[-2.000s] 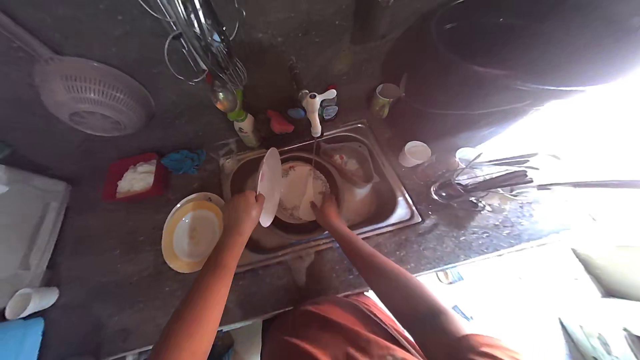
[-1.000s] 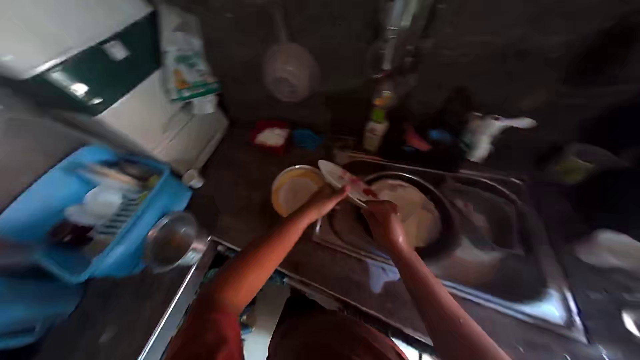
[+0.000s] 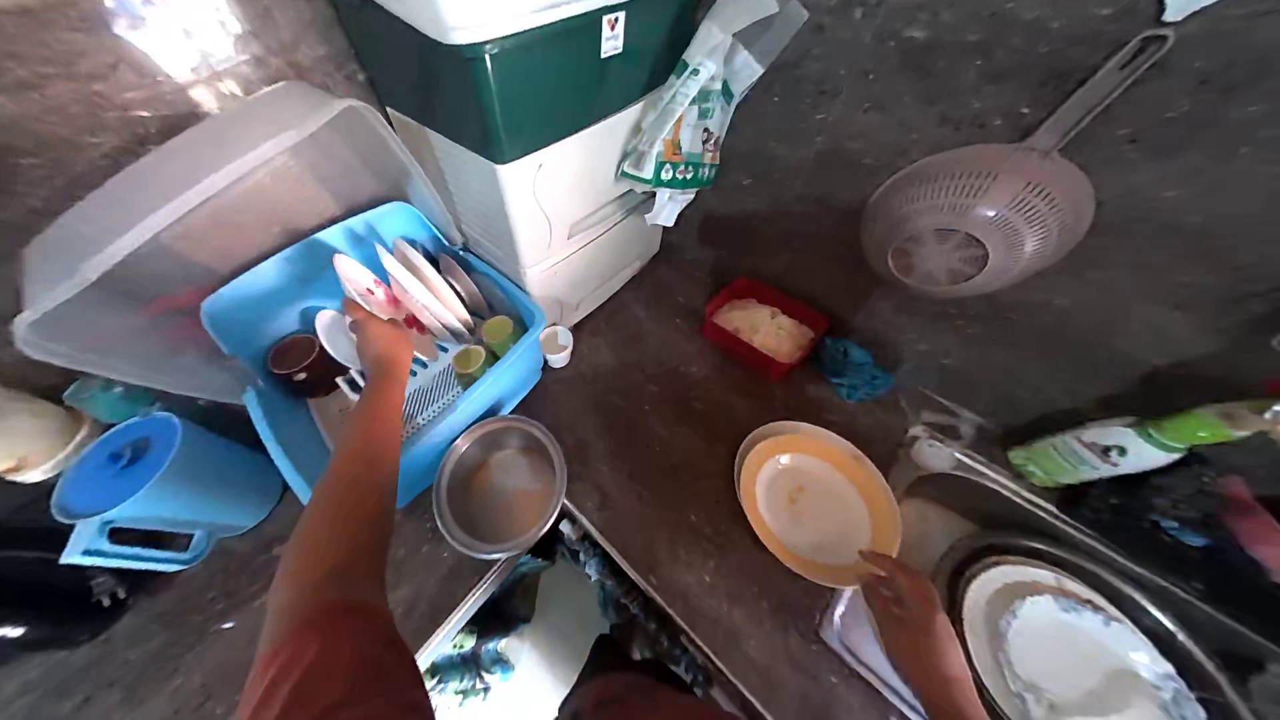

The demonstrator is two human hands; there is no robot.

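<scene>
At the left, my left hand (image 3: 382,345) holds a white plate with a red floral pattern (image 3: 366,287) in a blue dish rack (image 3: 520,372), beside other upright plates (image 3: 425,290). A brown cup (image 3: 303,364) and green cups (image 3: 470,364) stand in the same rack. My right hand (image 3: 900,590) has its fingers on the rim of an orange-and-white plate (image 3: 877,497), which lies on another plate on the dark counter. Right of that hand, a white plate (image 3: 985,600) and whitish water show in a round basin in the sink.
A steel bowl (image 3: 500,487) sits at the counter's edge by the rack. Behind are a red tub (image 3: 720,338), a blue cloth (image 3: 852,370) and a white-and-green drawer unit (image 3: 560,190). A blue pitcher (image 3: 190,490) is far left; a green bottle (image 3: 1100,450) lies across the right.
My left hand has moved from above the sink area to the dish rack with the floral plate. My right hand has let go of that plate and reached the orange-and-white one. The view has swung left.
</scene>
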